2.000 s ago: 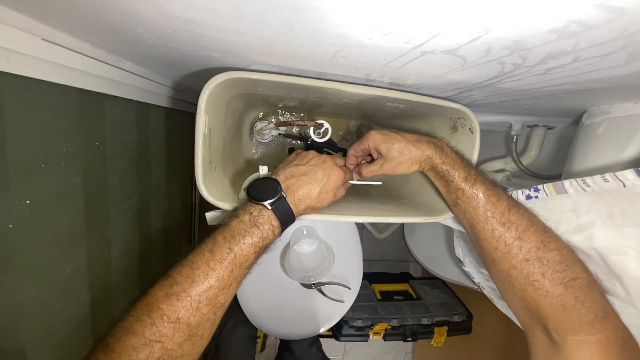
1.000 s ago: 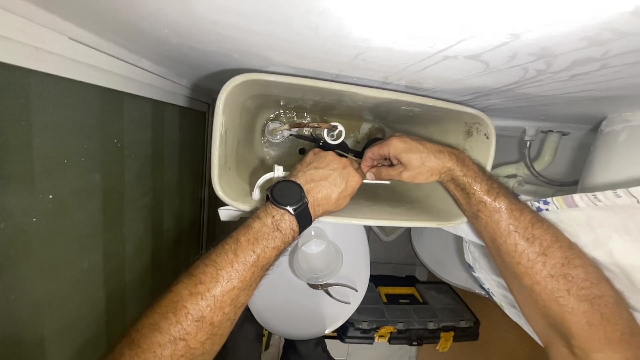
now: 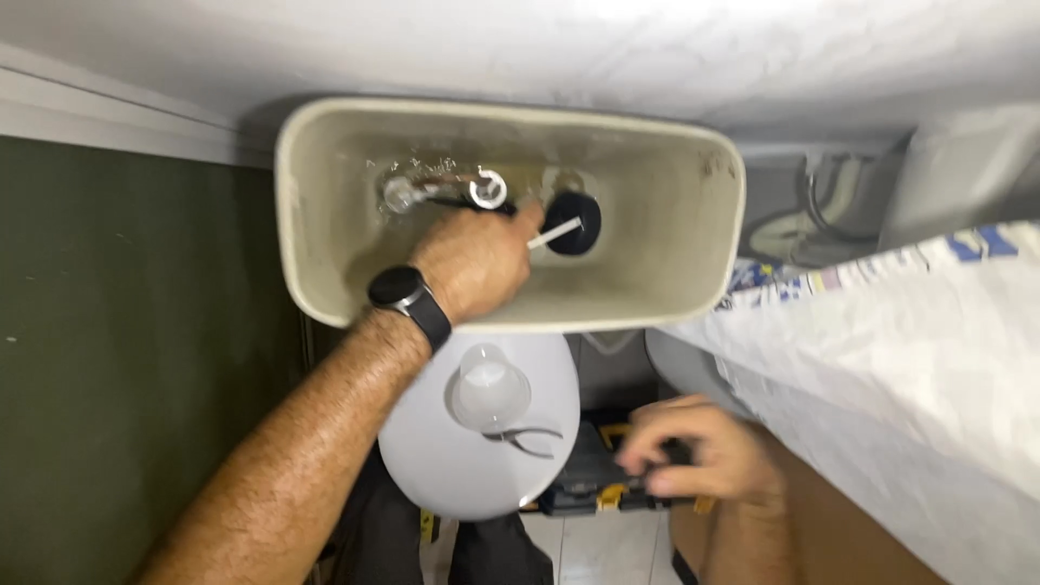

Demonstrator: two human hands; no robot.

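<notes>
My left hand (image 3: 479,256), with a black watch on its wrist, reaches into the open toilet cistern (image 3: 650,313). A thin white plastic strip (image 3: 556,233) sticks out from its fingers, which also meet the end of a black arm beside a white ring-shaped fitting (image 3: 487,189). To the hand's right a round black part (image 3: 578,221) lies low in the cistern. Water splashes around the inlet fitting (image 3: 400,195) at the left. Blurred, my right hand (image 3: 703,451) is outside the cistern at the lower right, over the toolbox, fingers curled; whether it holds a small dark thing is unclear.
Below the cistern is the white toilet lid (image 3: 479,487), bearing a clear plastic cup (image 3: 490,394) and pliers (image 3: 524,441). A black and yellow toolbox (image 3: 577,471) stands on the floor. White sheeting (image 3: 910,357) hangs at the right; a green panel (image 3: 146,366) stands left.
My right hand has left the cistern and moved down toward the toolbox. The round black part now shows plainly. My left hand remains inside the cistern.
</notes>
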